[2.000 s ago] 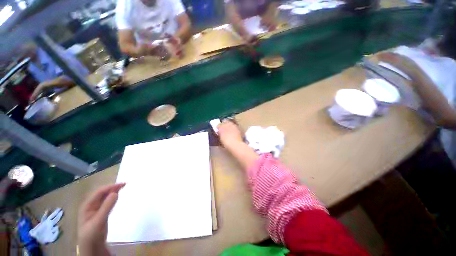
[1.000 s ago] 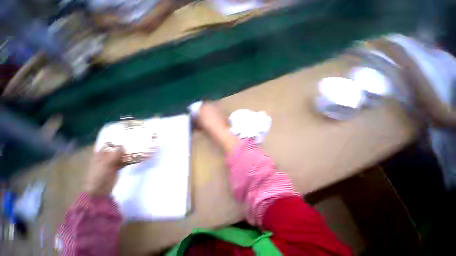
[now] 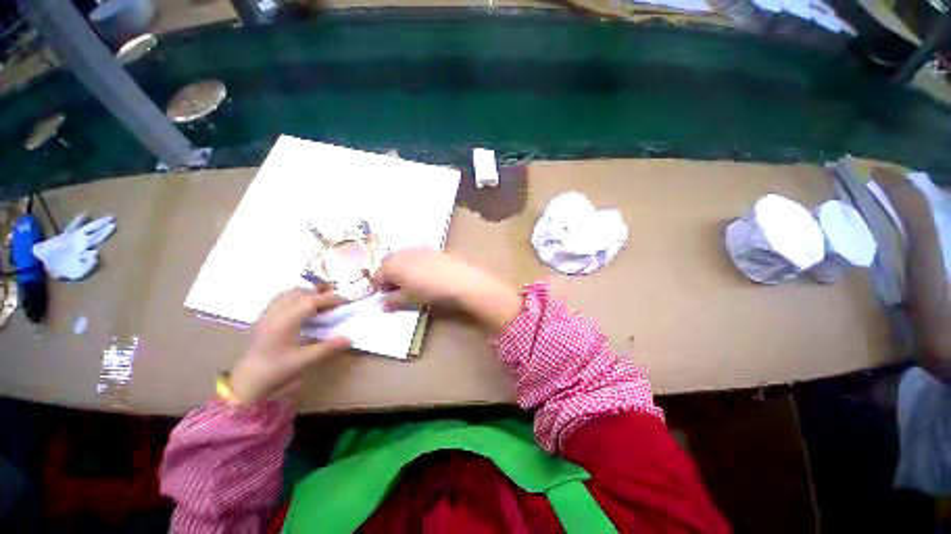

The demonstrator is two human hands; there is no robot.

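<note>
A shiny gold metal piece (image 3: pixel 347 259) with thin posts sits on the white paper stack (image 3: pixel 282 219) in front of me, towards its near edge. My left hand (image 3: pixel 279 349) is at the stack's near edge, with a raised fold of white paper between its thumb and fingers, just below the piece. My right hand (image 3: pixel 433 280) reaches in from the right. Its fingertips are at the piece's right rim; whether they grip it is unclear. A small white block (image 3: pixel 485 168) stands on a dark patch right of the stack.
A crumpled white bundle (image 3: pixel 579 234) lies right of the stack. Two round white bundles (image 3: pixel 774 239) stand further right, near another person's arm (image 3: pixel 933 240). Left are a blue tool (image 3: pixel 27 250) and white glove (image 3: pixel 75 248). The green belt (image 3: pixel 417 94) carries gold pieces (image 3: pixel 196 101).
My right hand has left the small white block and moved to the gold piece. My left hand brought the piece onto the stack and is now at the paper's near edge. The view has turned.
</note>
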